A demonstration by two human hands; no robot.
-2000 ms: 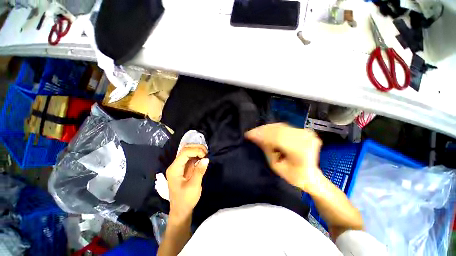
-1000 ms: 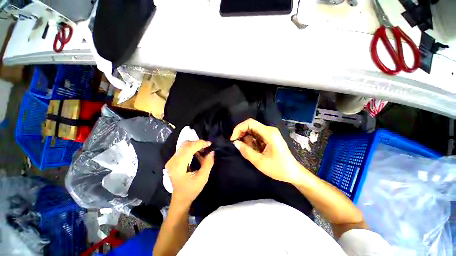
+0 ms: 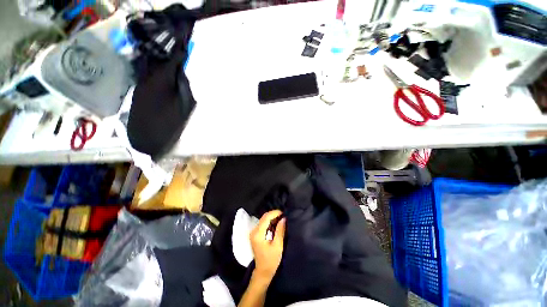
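A black garment [image 3: 324,234] fills my lap below the table edge. My left hand [image 3: 269,240] is bare and pinches a fold of the black garment between thumb and fingers. A rounded white piece [image 3: 243,237] lies on the black cloth just left of my left hand, partly behind it. Another white piece [image 3: 217,292] lies lower left. My right hand is not in view. The image is slightly blurred, and no small tool can be made out in my left hand.
White table [image 3: 240,129] ahead bears a smartphone [image 3: 288,88], red-handled shears [image 3: 418,104], black offcuts and a hanging black piece [image 3: 157,108]. More red-handled scissors [image 3: 83,132] lie far left. A clear plastic bag [image 3: 120,264] is left of my lap; a blue crate [image 3: 436,240] stands right.
My right hand was at the garment beside my left and has left the picture. My left hand still pinches the cloth. The view has tilted up, showing more of the table.
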